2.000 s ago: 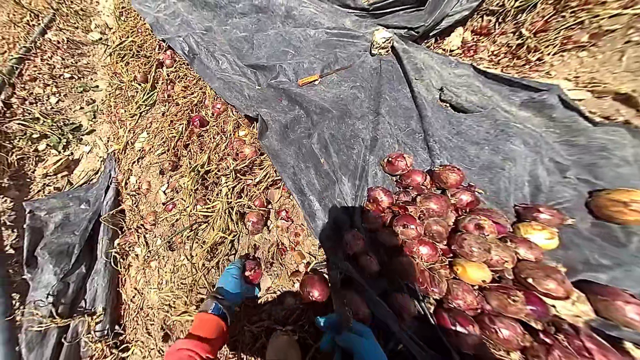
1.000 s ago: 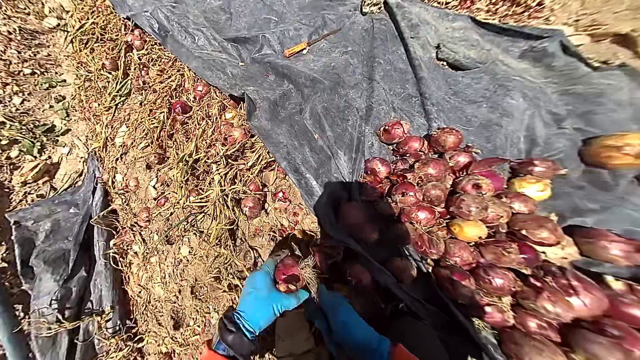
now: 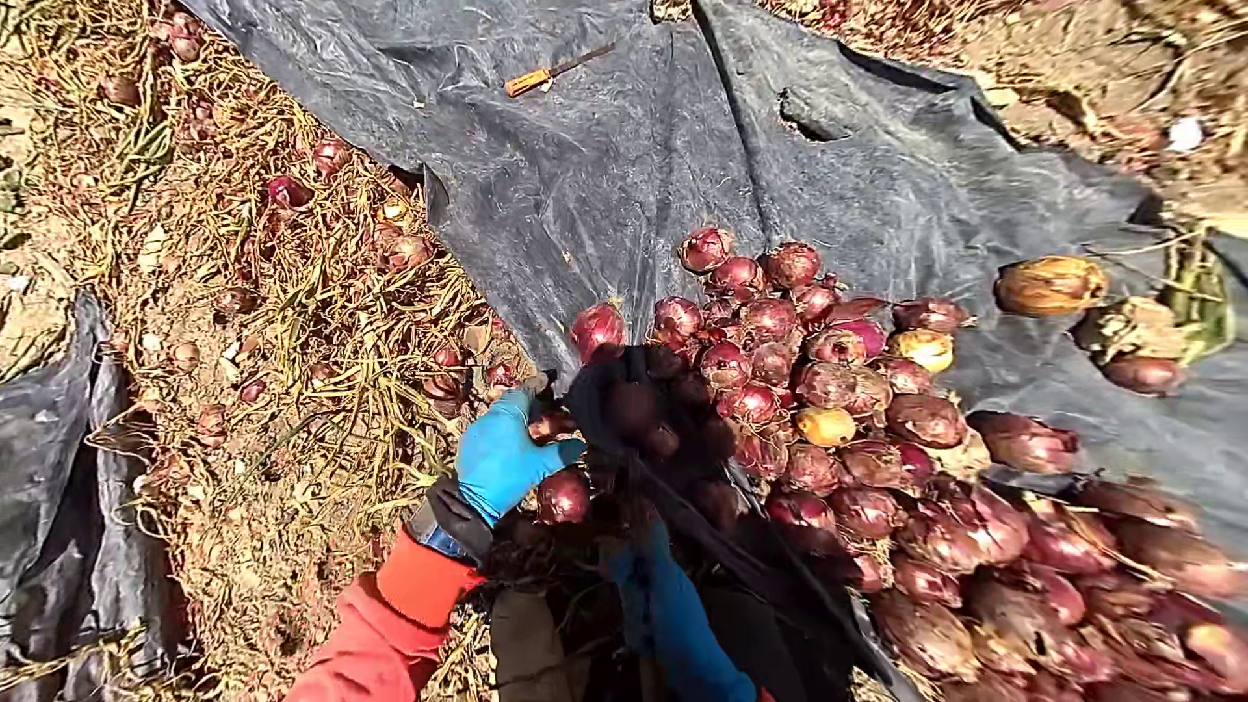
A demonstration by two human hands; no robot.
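Note:
My left hand (image 3: 507,453), in a blue glove, has its thumb and fingers spread around a partly hidden red onion (image 3: 553,425); whether it grips the onion is unclear. Just below the thumb, another red onion (image 3: 563,495) sits at the shadow's edge. My right hand (image 3: 658,604), also gloved in blue, is low in dark shadow, right of the left hand; its fingers are too dark to read. A single red onion (image 3: 598,331) is on the black plastic sheet (image 3: 585,175), beyond my left hand. To the right lies a large pile of red onions (image 3: 829,390).
An orange-handled tool (image 3: 529,82) with a thin blade lies on the sheet's far part. Onions and dry stalks (image 3: 322,283) cover the soil at left. A yellowish onion (image 3: 1051,285) sits right of the pile; another plastic sheet (image 3: 39,468) lies at far left.
One second ago my left hand held a red onion; that hand has moved forward. A red onion now shows on the sheet's near edge, left of the pile, where none showed before.

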